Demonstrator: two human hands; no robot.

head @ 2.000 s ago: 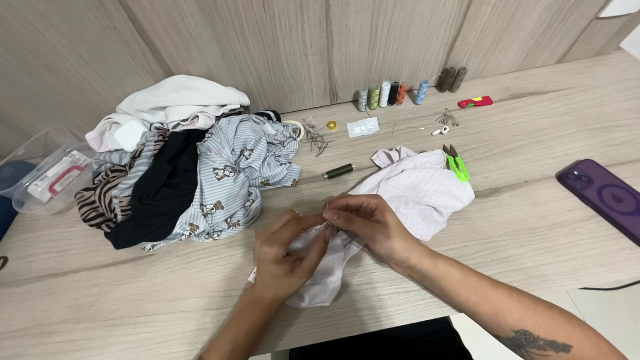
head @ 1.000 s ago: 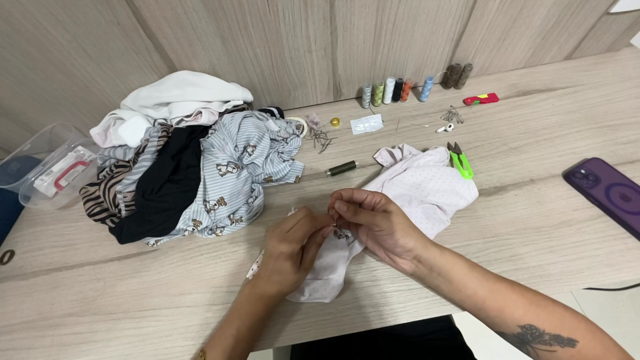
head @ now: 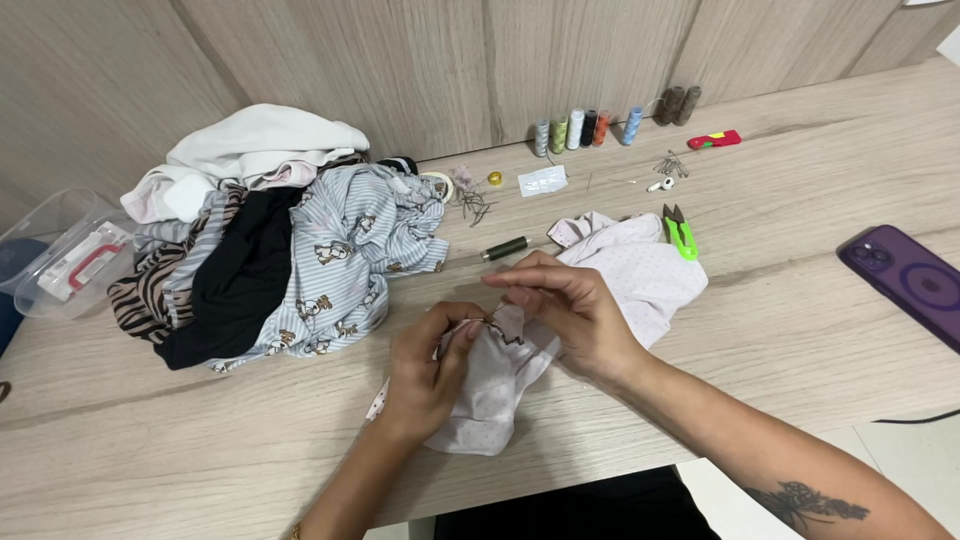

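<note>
A white garment with small dots [head: 630,277] lies across the table under both hands. My left hand [head: 435,367] pinches its dark-stitched edge between thumb and forefinger. Just to the right, my right hand [head: 577,315] is at the same edge with thumb and fingertips close together; whether a needle or thread is between them is too small to tell. A spool of dark green thread [head: 505,248] lies beyond the hands. Green-handled thread snips [head: 680,232] rest at the garment's far right edge, blades pointing away.
Folded clothes [head: 330,247] are heaped at left, beside a clear plastic box [head: 45,277]. Thread spools [head: 576,129] stand along the back panel. Safety pins [head: 670,163], a white packet [head: 543,181], a red needle threader or similar tool [head: 714,140] and a purple phone [head: 907,277] lie about.
My hands, close together at the fingertips before, are now a little apart, with the right hand's fingers more extended. More of the dark-stitched edge shows between them.
</note>
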